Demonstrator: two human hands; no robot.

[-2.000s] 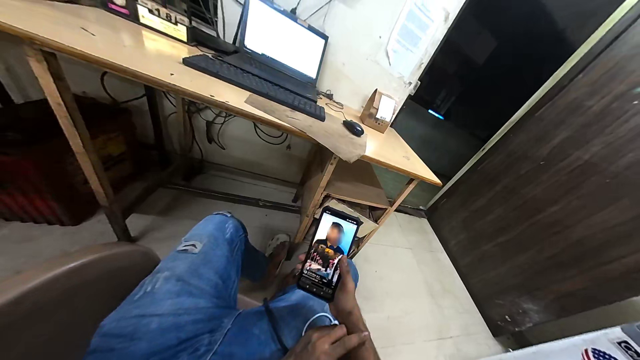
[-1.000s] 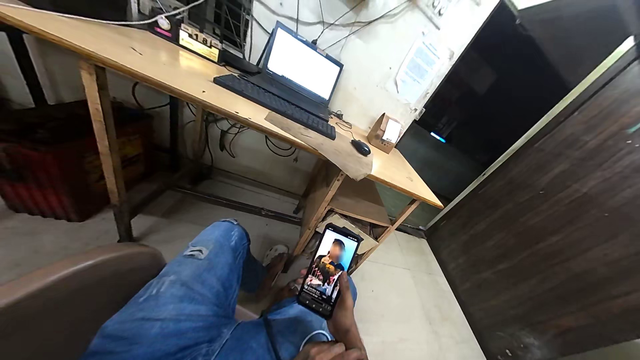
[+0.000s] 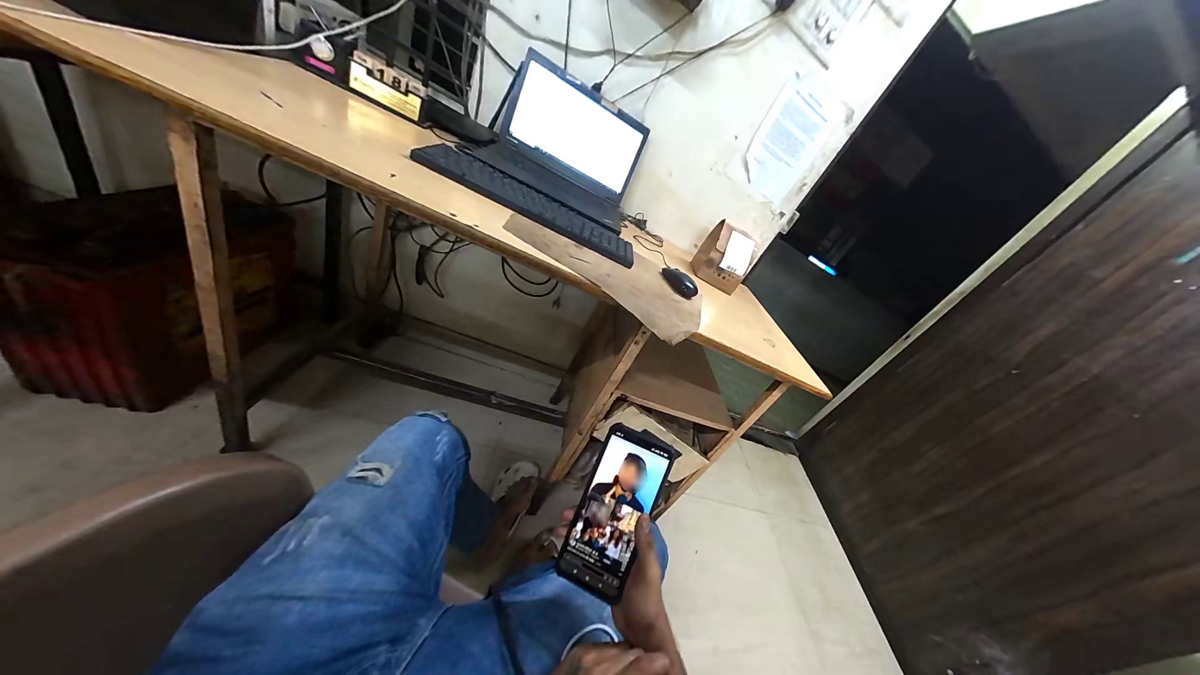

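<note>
A black smartphone (image 3: 617, 511), its lit screen showing pictures of people, lies tilted in my right hand (image 3: 645, 581). The thumb runs along its right edge and fingertips show at its left edge. Below, at the bottom edge of the view, part of my left hand (image 3: 614, 660) is against my right wrist or forearm; its fingers are mostly cut off. A thin pale loop (image 3: 589, 634) lies beside it over the blue jeans (image 3: 328, 544).
A wooden desk (image 3: 366, 178) ahead carries a laptop (image 3: 577, 127), keyboard (image 3: 525, 192), mouse (image 3: 680, 282) and small cardboard box (image 3: 724, 256). Cables hang beneath. A brown chair arm (image 3: 141, 525) is at left, a red crate (image 3: 103, 309) under the desk, a dark wooden panel (image 3: 1022, 403) at right.
My left hand, seen more fully over the right forearm two seconds ago, is now mostly below the view's bottom edge. The phone stays in my right hand. The view has shifted slightly.
</note>
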